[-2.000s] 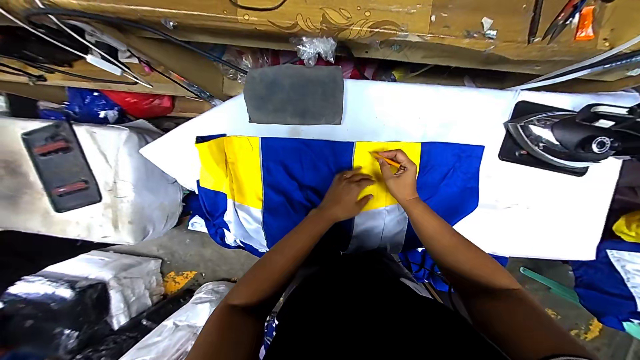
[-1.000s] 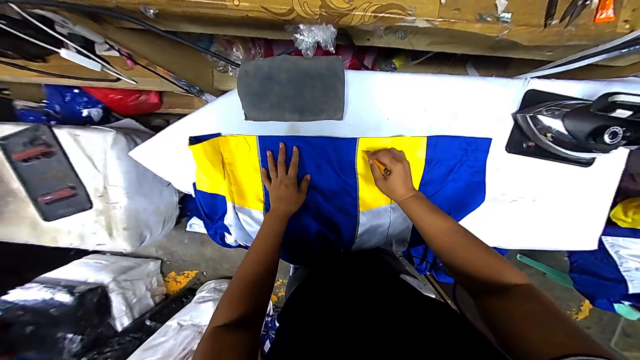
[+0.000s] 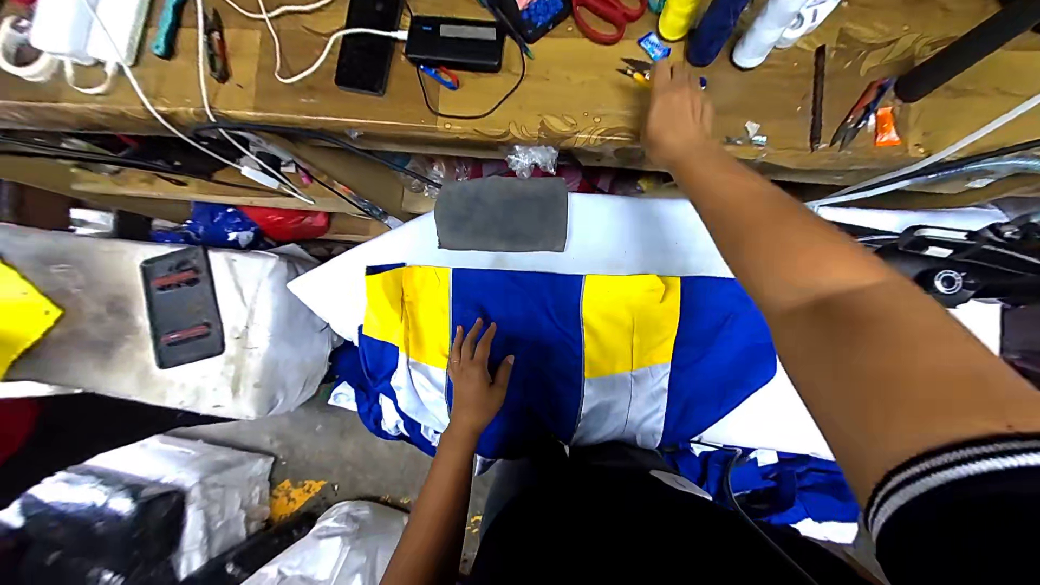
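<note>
Blue, yellow and light grey fabric (image 3: 520,325) lies across a white ironing board (image 3: 634,236). My left hand (image 3: 478,378) rests flat on the blue panel near its seam with the left yellow one, fingers spread. My right hand (image 3: 678,110) reaches over the wooden table (image 3: 569,122), its fingertips beside a small yellow-handled tool (image 3: 638,75); whether it grips anything is unclear. A dark grey pad (image 3: 502,214) sits on the board's far edge. The black iron (image 3: 946,272) is partly hidden behind my right arm.
Red-handled scissors (image 3: 605,16), thread spools (image 3: 678,16), pliers (image 3: 863,112), a phone (image 3: 370,45) and a black device (image 3: 455,42) with cables lie on the table. At left, a dark tray (image 3: 184,307) sits on another padded surface.
My right hand has left the right yellow panel, where it held an orange pencil-like tool, and moved up to the table. My left hand stays on the fabric. The view has shifted toward the table.
</note>
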